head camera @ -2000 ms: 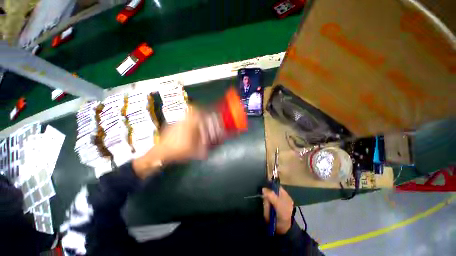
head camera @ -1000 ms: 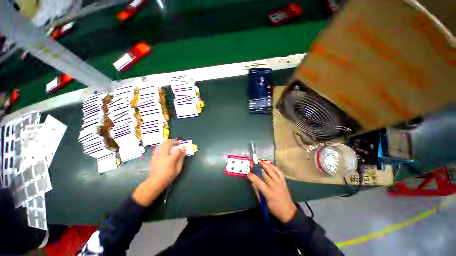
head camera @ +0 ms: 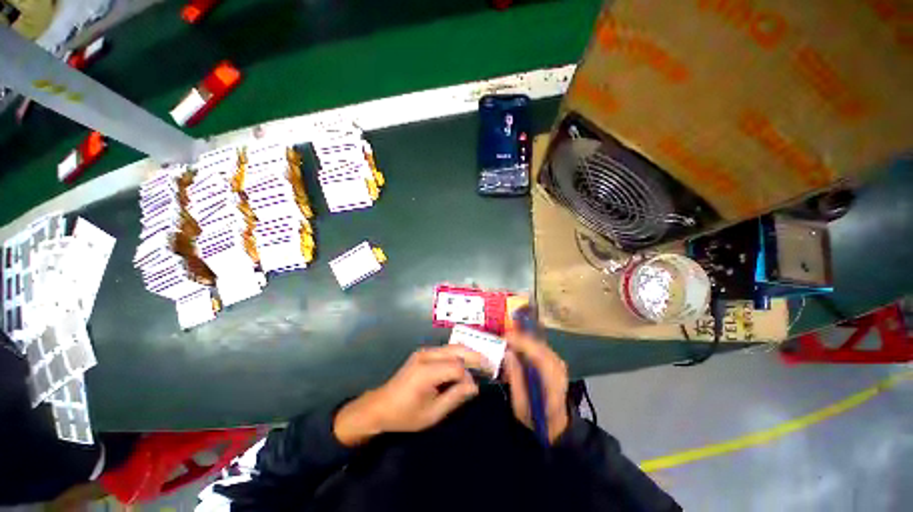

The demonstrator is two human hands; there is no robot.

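A red device housing (head camera: pixel 469 307) lies on the dark green mat in front of me, its white face with dark marks showing at the left end. My left hand (head camera: pixel 420 388) holds a white display module (head camera: pixel 479 348) at the housing's near edge. My right hand (head camera: pixel 536 380) grips the blue-handled soldering iron (head camera: pixel 534 395) beside the module; its tip is blurred near the housing's right end. Another module (head camera: pixel 357 265) with an amber tab lies alone on the mat. Rows of stacked modules (head camera: pixel 278 205) stand at the left.
A smartphone (head camera: pixel 504 145) lies near the conveyor (head camera: pixel 400 60), which carries red housings. At the right are a fan (head camera: pixel 611 190), a cardboard box (head camera: pixel 751 110) and a round tub (head camera: pixel 666 288) on a cardboard mat (head camera: pixel 576 290). White grid sheets (head camera: pixel 55 310) lie far left.
My left hand has moved right with a white module to the housing, and one module lies alone where that hand was. My right hand now holds the iron lower beside the module.
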